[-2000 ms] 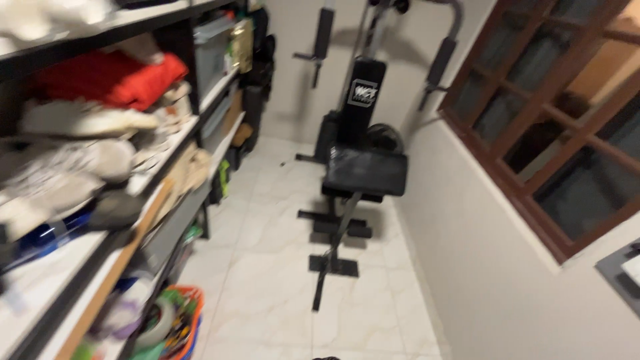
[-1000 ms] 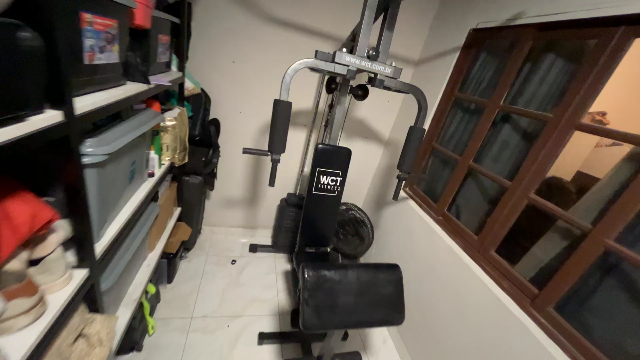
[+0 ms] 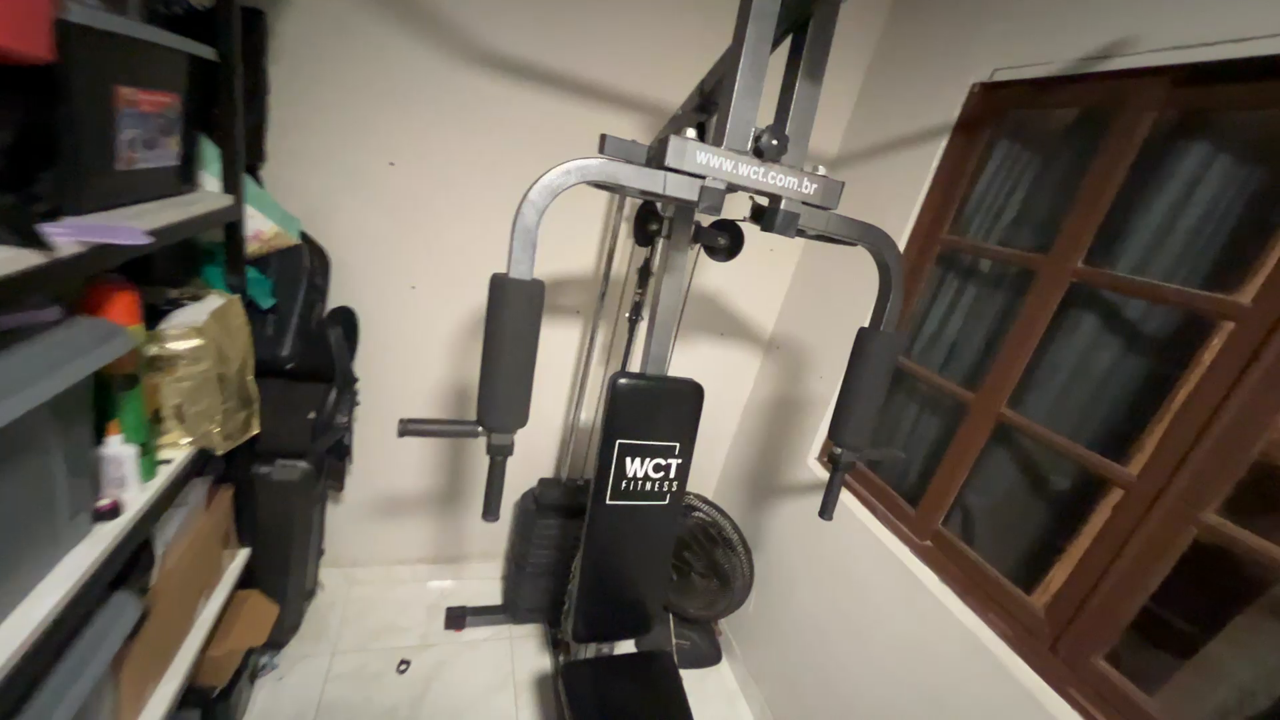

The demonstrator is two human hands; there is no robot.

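Neither of my hands shows in the view. A WCT Fitness multi-station gym machine stands ahead, with its black padded backrest (image 3: 640, 510) upright in the middle. The black seat pad (image 3: 625, 688) is cut off by the bottom edge. Two curved metal arms hang from the crossbar, with a left foam-padded handle (image 3: 511, 355) and a right foam-padded handle (image 3: 864, 390). The weight stack (image 3: 545, 555) sits low behind the backrest. Pulleys (image 3: 720, 240) hang under the crossbar.
At left, a shelving unit (image 3: 190, 215) holds a black storage box (image 3: 130, 120), a grey plastic bin (image 3: 50, 470) and a gold bag (image 3: 210, 375). Dark suitcase-like luggage (image 3: 280, 540) stands beyond it. A brown-framed window (image 3: 1060, 390) lines the right wall. A small dark object (image 3: 403, 666) lies on the tiled floor.
The view has tilted up and come closer to the gym machine; its upper frame now shows, and less of the seat and floor. Nothing on the machine has plainly moved.
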